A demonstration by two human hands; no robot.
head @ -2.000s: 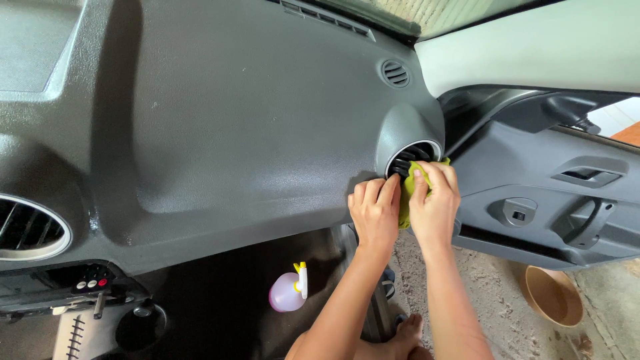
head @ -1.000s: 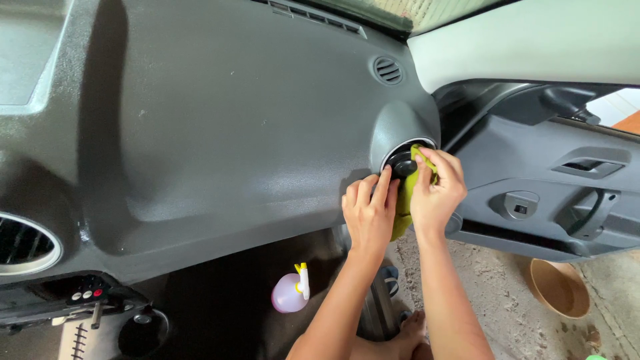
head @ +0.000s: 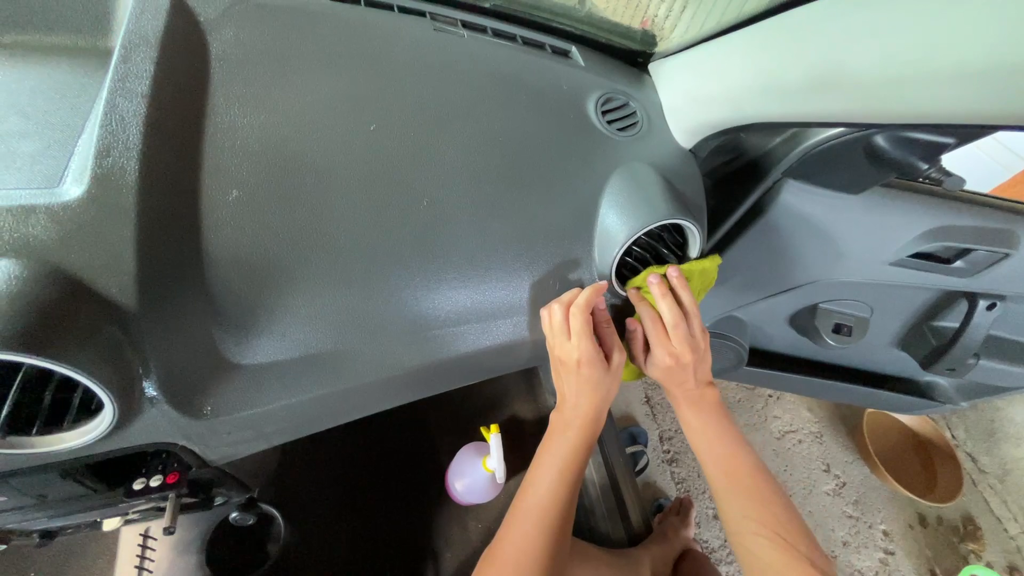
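At the right end of the grey car dashboard (head: 384, 176), my right hand (head: 674, 336) presses a yellow-green cloth (head: 698, 276) on the lower rim of a round air vent (head: 656, 244). Part of the cloth hangs below, between my two hands. My left hand (head: 582, 340) is just left of it, fingers curled close to the dashboard's lower edge below the vent; whether it pinches the cloth's edge is hidden. The vent's dark slats show above the cloth.
A spray bottle with pinkish liquid (head: 474, 474) stands in the dark footwell. The open car door (head: 800, 264) is at the right. Outside on the rough ground are a brown basin (head: 912, 458) and sandals (head: 634, 448). Another round vent (head: 52, 404) lies far left.
The cloth and my right hand have moved from the inner right side of the vent to its lower rim. My left fingers have come away from the vent opening. The vent's slats look turned.
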